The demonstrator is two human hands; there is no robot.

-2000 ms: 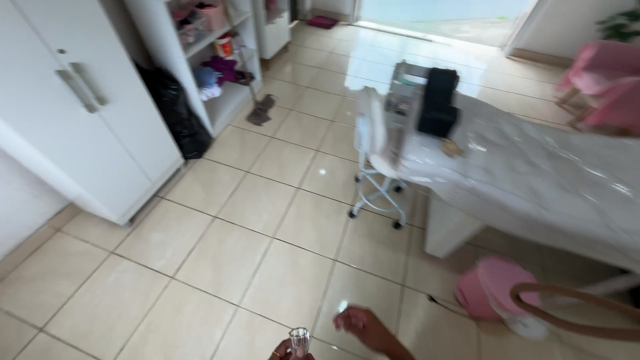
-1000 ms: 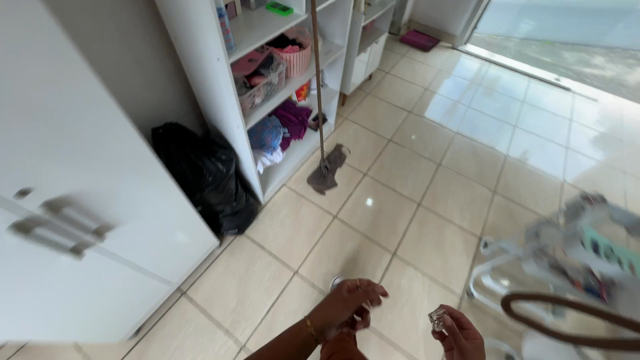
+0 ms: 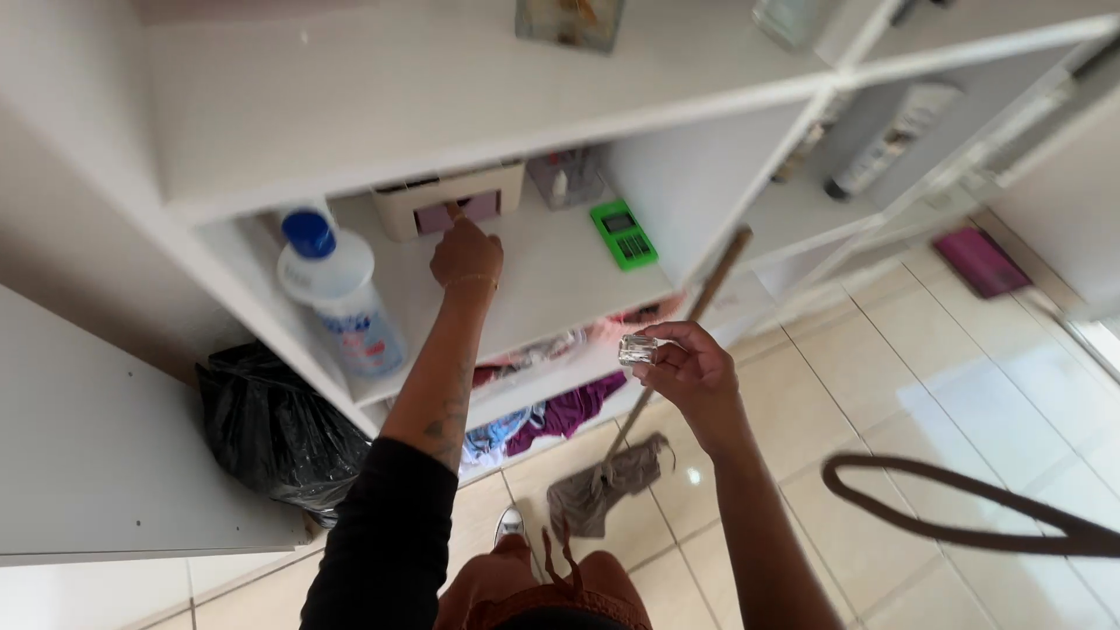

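Note:
My left hand (image 3: 468, 254) reaches into a white shelf compartment, its index finger at the mauve drawer (image 3: 481, 208) of a small cream plastic organizer (image 3: 398, 214); nothing shows in its grip. Between the thumb and fingers of my right hand (image 3: 696, 363) is a small clear faceted glass or plastic piece (image 3: 638, 350), held in front of the shelf. On the same shelf, a large bottle with a blue cap (image 3: 346, 297) stands left of the organizer. To the right lie a bright green card terminal (image 3: 624, 234) and a clear container (image 3: 564, 178).
A black plastic bag (image 3: 271, 429) stands beside the shelf unit (image 3: 525, 131). A wooden pole (image 3: 717, 276) with a grey cloth (image 3: 604, 486) leans in front. Below are purple fabric (image 3: 569, 407) and baskets. A brown loop (image 3: 945, 507) crosses the right side.
The view has moved close to the shelves. My left hand has reached up into the compartment, to the organizer's drawer. The clear piece remains in my right hand since the last earlier frame.

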